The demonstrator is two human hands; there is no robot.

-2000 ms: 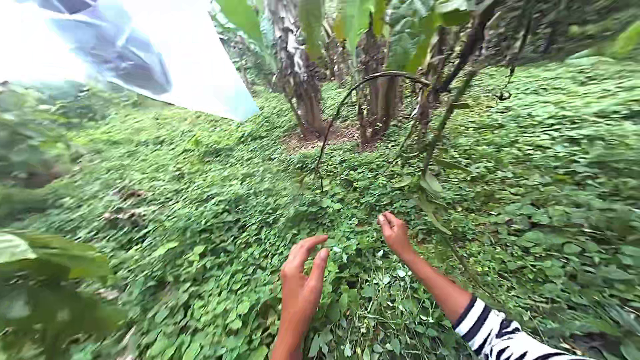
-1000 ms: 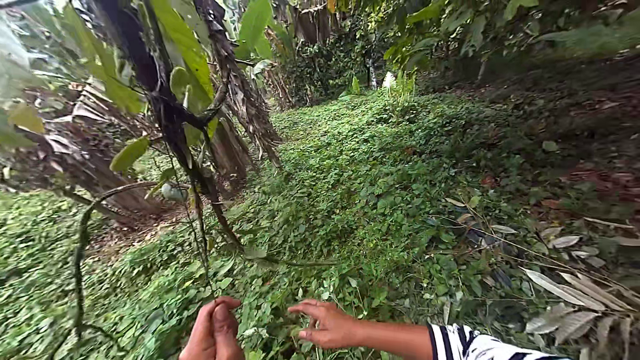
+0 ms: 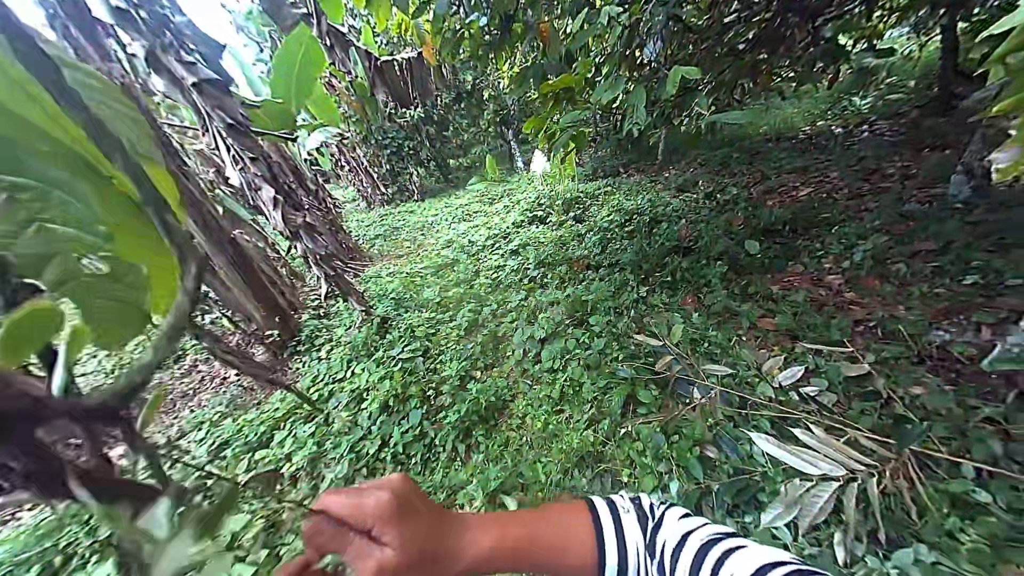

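My right hand (image 3: 384,524) is at the bottom, left of centre, with its fingers curled; the forearm runs right into a black-and-white striped sleeve (image 3: 680,536). It is beside a thin leafy vine (image 3: 200,512), and whether the fingers grip a stem cannot be told. Of my left hand, perhaps a bit of finger shows under the right one at the bottom edge; the rest is out of view. A thick woody vine (image 3: 172,320) curves close by on the left, with broad green leaves (image 3: 88,216) on it.
Banana plant trunks (image 3: 264,176) with dry sheaths lean at the left. Low green ground cover (image 3: 512,320) spreads ahead. A fallen branch with dry pale leaves (image 3: 808,456) lies at the right. Shaded ground with leaf litter (image 3: 848,280) and leafy trees (image 3: 608,72) are beyond.
The view has swung right, away from the pale sheet seen at first. My right hand has come to the lower left beside the vine, and my left hand has mostly dropped out of view.
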